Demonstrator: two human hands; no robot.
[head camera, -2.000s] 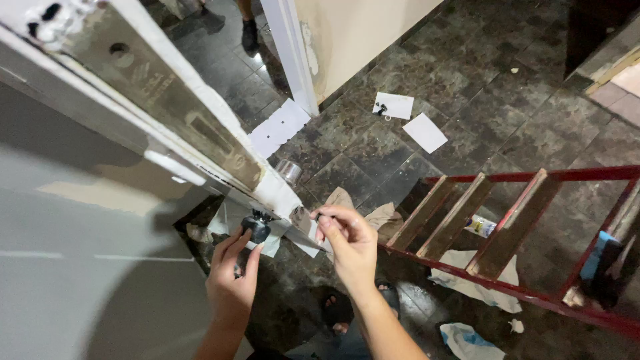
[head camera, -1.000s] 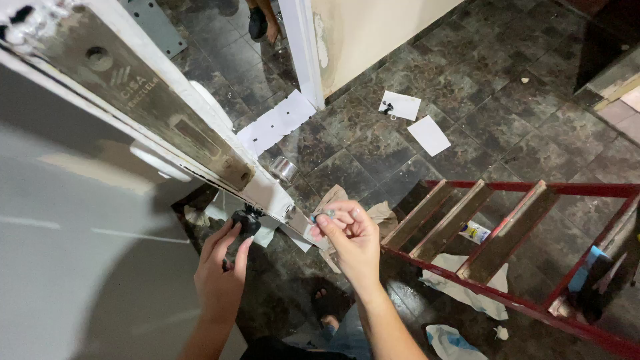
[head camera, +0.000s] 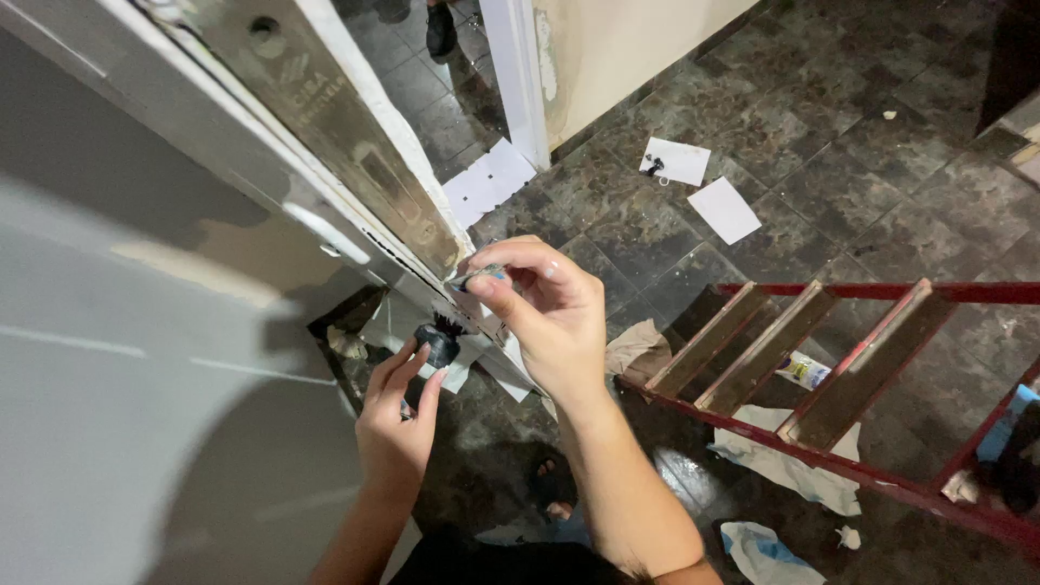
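My left hand (head camera: 402, 398) has its fingers around a small round black object (head camera: 439, 345), whose kind I cannot tell, close to the door edge. Dark bristle-like bits stick out of its upper side. My right hand (head camera: 544, 301) pinches a small crumpled scrap (head camera: 487, 278) with blue and grey on it, at the lower end of the metal lock faceplate (head camera: 325, 122). The faceplate is set in the white-painted edge of the door (head camera: 305, 195) and looks smeared and worn. Whether the scrap touches the metal is hard to see.
A red ladder (head camera: 853, 366) crosses the right side, with a tube and crumpled paper (head camera: 788, 463) near it. White sheets (head camera: 725, 210) lie on the dark tiled floor (head camera: 674, 252). Beyond the door frame (head camera: 520, 81), another person's foot in a dark shoe (head camera: 440, 31) shows.
My right hand has moved up and left with the scrap, from beside the door edge to the lower end of the faceplate. My left hand still holds the black object.
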